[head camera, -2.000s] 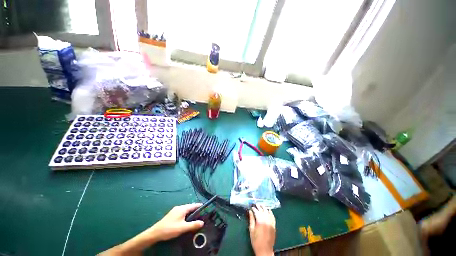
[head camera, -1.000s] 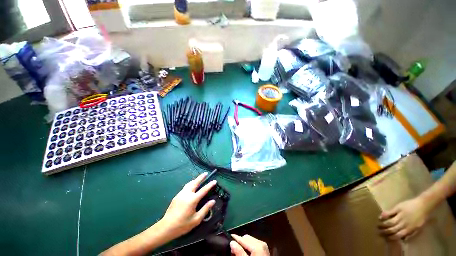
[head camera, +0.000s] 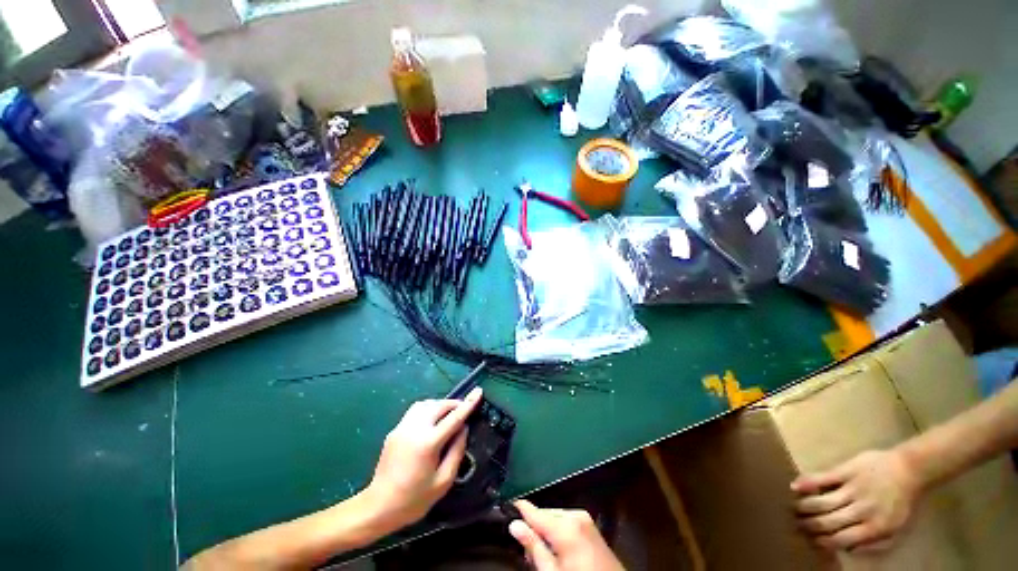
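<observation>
A black camera housing (head camera: 487, 452) with a pale ring lies at the front edge of the green bench. My left hand (head camera: 422, 460) holds it, with a slim black antenna (head camera: 468, 380) sticking out past the fingers. My right hand (head camera: 560, 538) is at the housing's near right corner, cut off by the lower edge, its thumb and fingertips pinched on a small dark piece, too small to name. A bunch of black antennas (head camera: 420, 236) lies mid-bench, their thin cables (head camera: 430, 334) trailing toward the housing.
A white parts tray (head camera: 221, 273) is at left. Red-handled cutters (head camera: 550, 205), orange tape (head camera: 604, 174), a clear bag (head camera: 573, 292) and dark filled bags (head camera: 681, 259) lie right. Another person's hand (head camera: 857, 499) rests on a carton (head camera: 828, 415) at lower right. Bottles stand at the back.
My right hand has moved from beside the clear bag to the housing's near corner. The view has shifted, and another person's hand now shows on the carton.
</observation>
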